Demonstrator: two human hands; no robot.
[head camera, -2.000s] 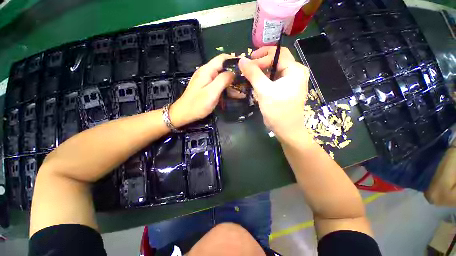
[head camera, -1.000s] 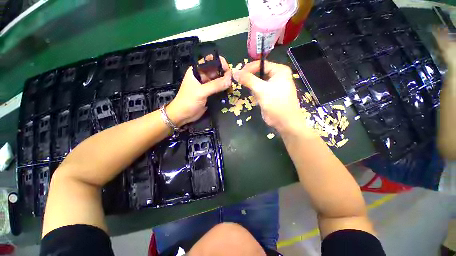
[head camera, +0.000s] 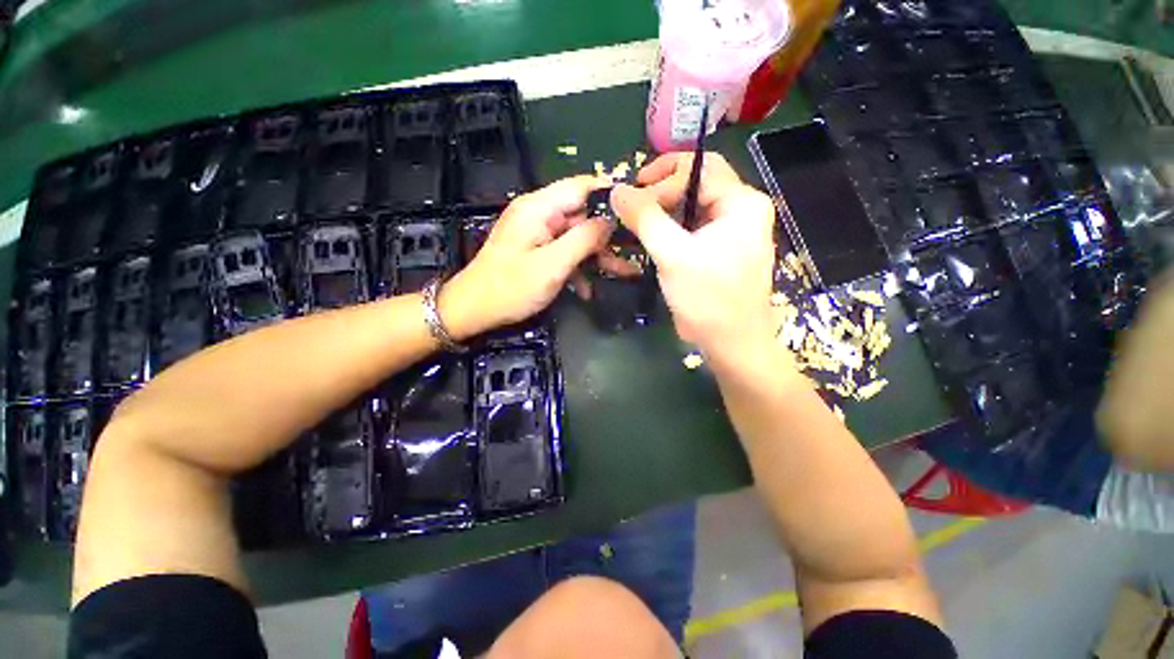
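Observation:
My left hand (head camera: 534, 251) holds a black phone housing (head camera: 626, 294) low over the bench, its far end between the fingers of both hands. Most of the housing is hidden or blends with the dark bench. My right hand (head camera: 708, 238) has thumb and forefinger at the housing's far end and holds dark tweezers (head camera: 697, 174) upright between its fingers. Pale yellow chips (head camera: 619, 170) lie scattered behind the hands. A larger chip pile (head camera: 837, 341) lies right of my right wrist. Whether a chip is between my fingertips, I cannot tell.
A black blister tray (head camera: 431, 444) with housings fills the left. A second black tray (head camera: 991, 206) is at right. A smartphone (head camera: 819, 202) lies beside the chip pile. A pink drink cup (head camera: 702, 84) and an amber bottle (head camera: 788, 64) stand behind. Another person's arm (head camera: 1142, 386) shows at the right edge.
One second ago the housing was raised upright in my left hand; now it is lowered, and my right fingers are at its far end. The other person's arm has moved lower at the right edge.

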